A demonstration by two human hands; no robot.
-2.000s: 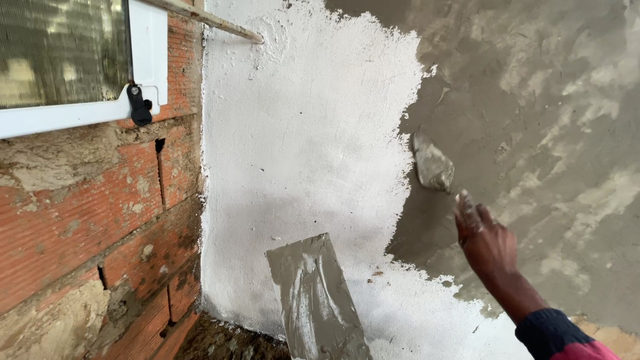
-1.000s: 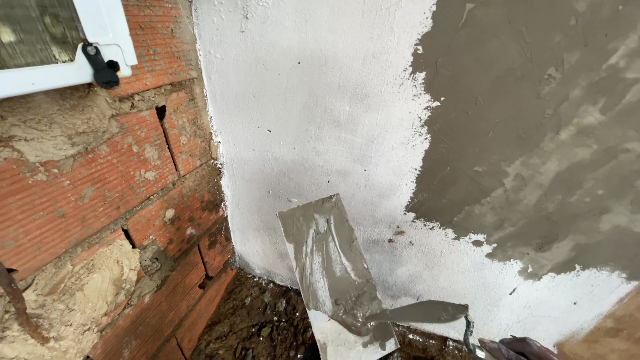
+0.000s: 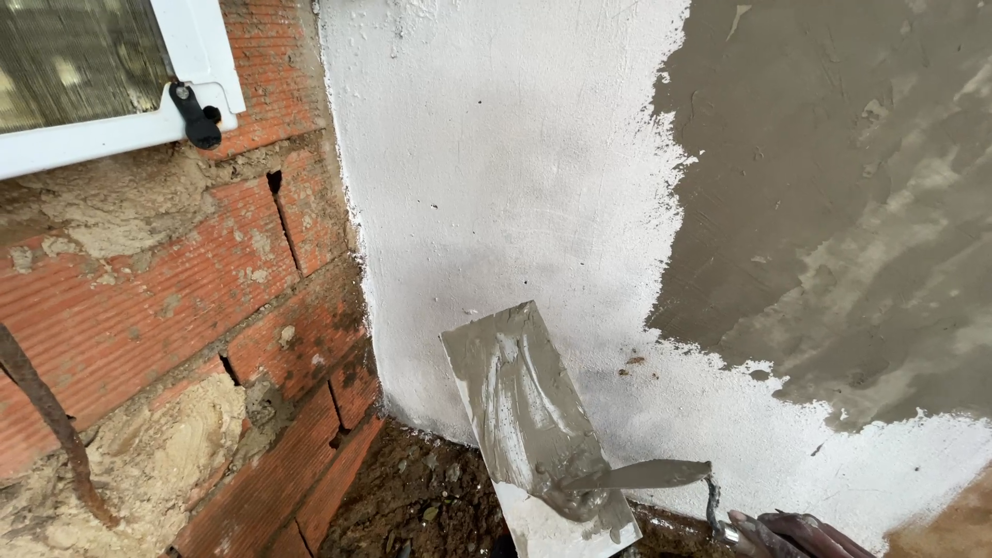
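My right hand [image 3: 798,535] is at the lower right edge, closed on the handle of a trowel. The trowel's blade [image 3: 659,473], coated in grey mortar, lies with its tip in a wet heap of mortar [image 3: 573,488]. That heap sits on a long, flat rectangular board [image 3: 515,387], smeared grey with white showing through, tilted in front of the wall. My left hand is out of view, and what supports the board is hidden. Behind, the wall carries white coating [image 3: 496,170] at left and fresh grey mortar [image 3: 775,232] at right, with a ragged border between.
A red hollow-brick wall [image 3: 139,287] meets the coated wall at a corner on the left. It bears a white-framed window [image 3: 93,147] with a black latch [image 3: 198,116] and a rusty metal bar [image 3: 58,426]. Wet brown soil [image 3: 426,496] lies at the wall's foot.
My right hand and the trowel have moved from the grey part of the wall down to the board, where the blade now touches the mortar. The view has shifted somewhat.
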